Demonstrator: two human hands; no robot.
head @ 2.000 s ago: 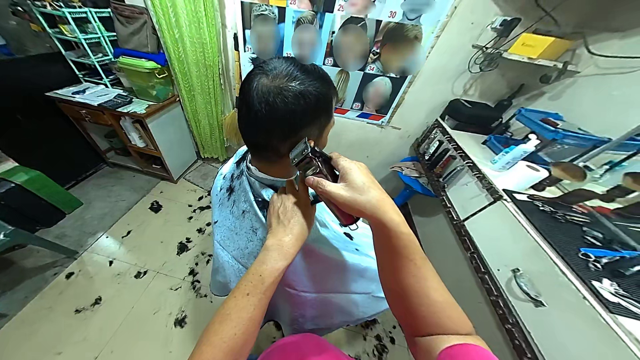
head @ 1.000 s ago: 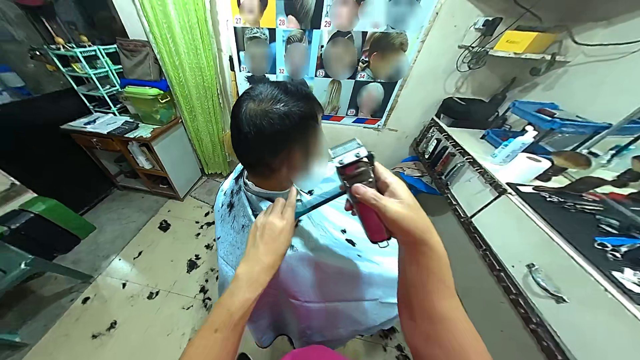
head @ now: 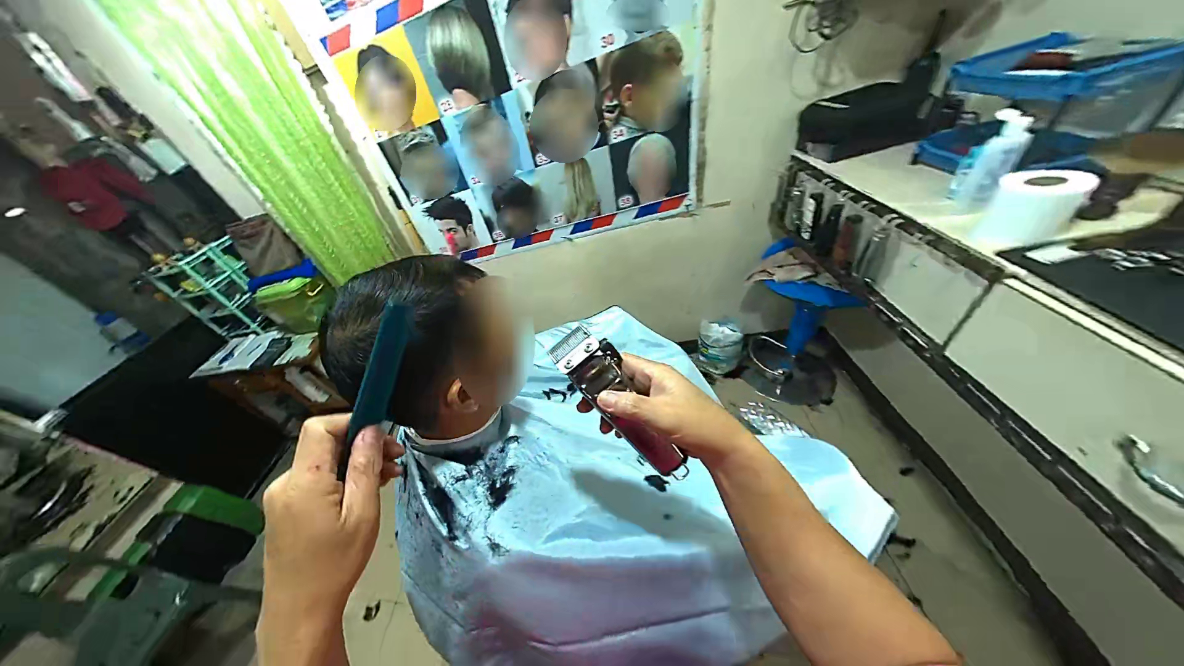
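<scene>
My left hand (head: 326,499) grips a dark teal comb (head: 381,370), held upright beside the back of a seated person's head (head: 407,324). In my right hand (head: 671,407) is a red and black hair clipper (head: 615,398), its metal blade pointing up and left, apart from the head. The person has short dark hair and wears a light blue barber's cape (head: 629,518) closed at the neck. Dark hair clippings (head: 499,486) lie on the cape's shoulder.
On the right runs a long counter (head: 906,208) with a paper roll (head: 1036,208), a pump bottle (head: 994,157) and blue trays (head: 1064,69). A blue stool (head: 805,305) stands near the wall. A green plastic chair (head: 213,509) is at left. Clippings dot the floor.
The comb has come up beside the head in my left hand, which was low near the neck. The clipper, at the nape two seconds ago, is now away from the head. The view has turned.
</scene>
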